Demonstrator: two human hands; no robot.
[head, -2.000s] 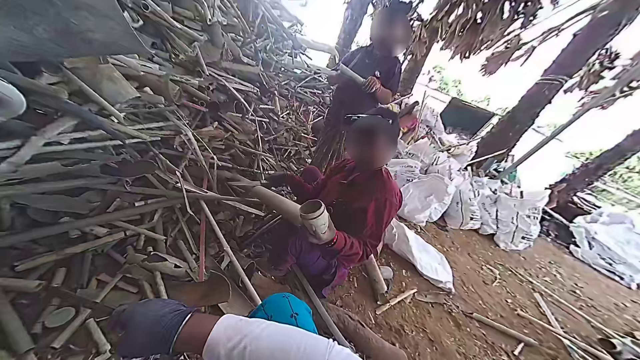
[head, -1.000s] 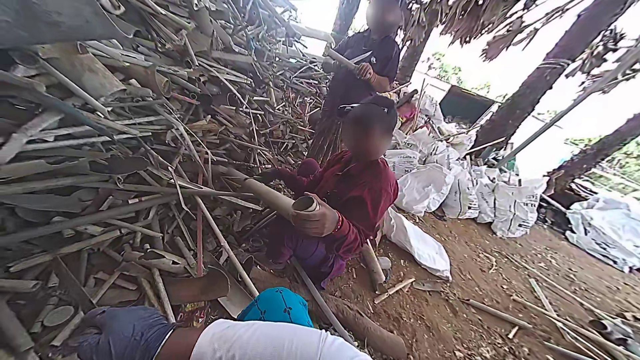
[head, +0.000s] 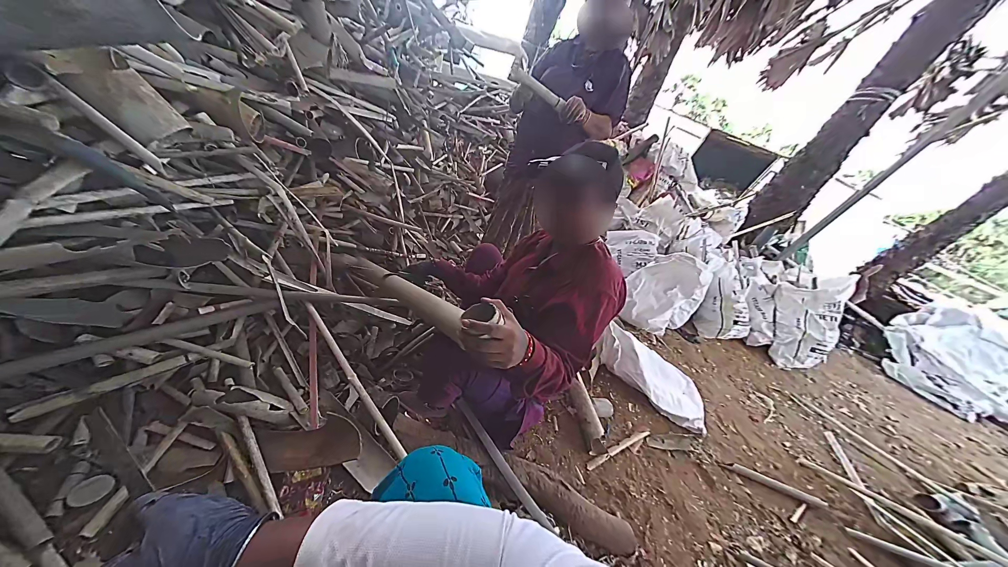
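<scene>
My right hand (head: 197,529), in a dark blue-grey glove, lies low at the left edge of my white sleeve (head: 425,535). Its fingers are blurred and partly cut off by the frame, so what it holds or touches cannot be told. Scrap pipe pieces and a flat round piece (head: 90,491) lie beside it. My left hand is not in view. Beyond my sleeve rises a turquoise patterned cloth (head: 433,474). Past it a person in a maroon top (head: 579,291) sits with a short tube piece (head: 482,313) in one hand, by the end of a long pale pipe (head: 417,299).
A large heap of scrap pipes (head: 260,197) fills the left. Behind, a person in dark clothes (head: 579,87) holds a pale pipe (head: 538,88). White sacks (head: 807,319) stand at the right by leaning trunks (head: 850,134). Sticks and a thick brown pipe (head: 571,504) lie on the dirt.
My gloved hand is a little farther left than two seconds ago. The seated person's hand has turned with the short tube piece, whose opening has tilted.
</scene>
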